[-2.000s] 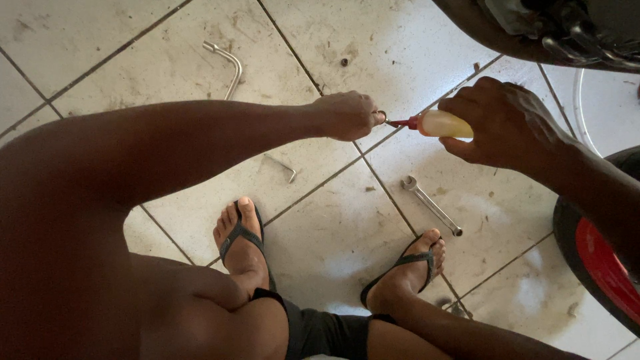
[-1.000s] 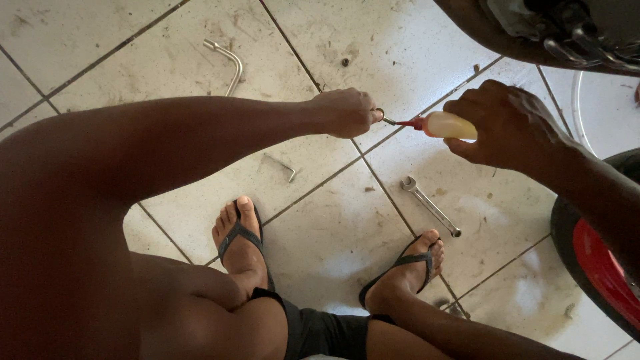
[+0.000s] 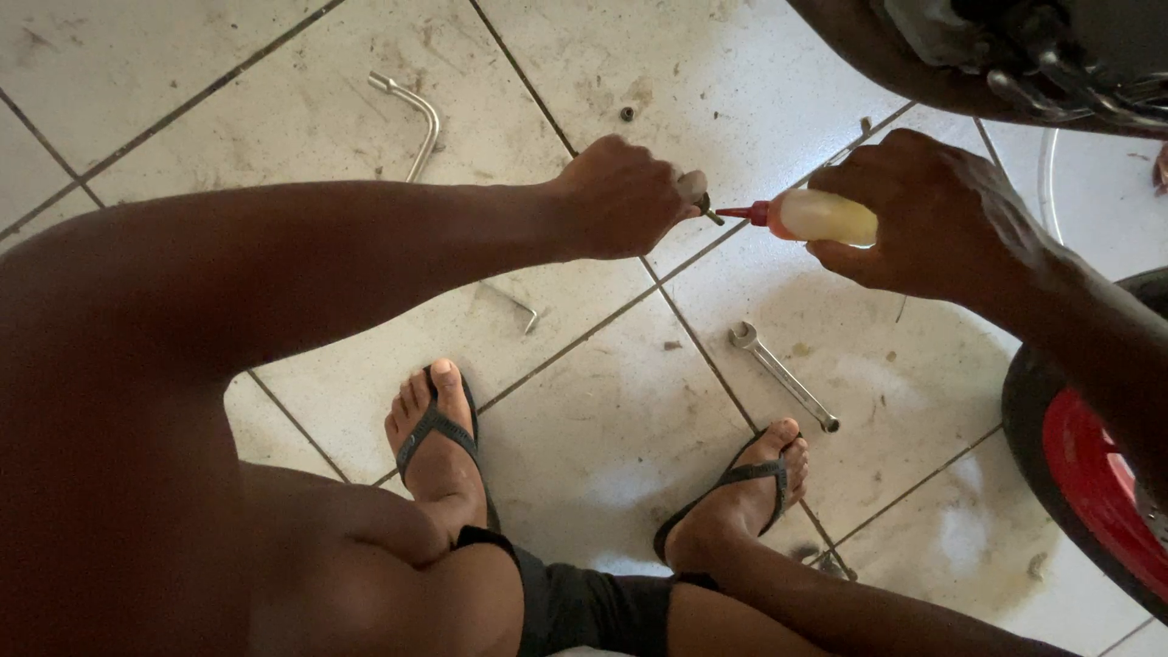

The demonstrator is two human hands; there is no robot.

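My left hand is closed on a small metal part, perhaps a bolt, whose end sticks out past the thumb and forefinger. To its right, my right hand holds a small squeeze bottle of yellowish liquid on its side. The bottle's red nozzle points left, its tip close by the metal part; whether they touch I cannot tell. Most of the part is hidden in my fingers.
On the tiled floor lie a combination wrench, a bent socket wrench, a hex key and a small dark nut or cap. A wheel with a red rim is at the right. Dark machinery fills the top right corner.
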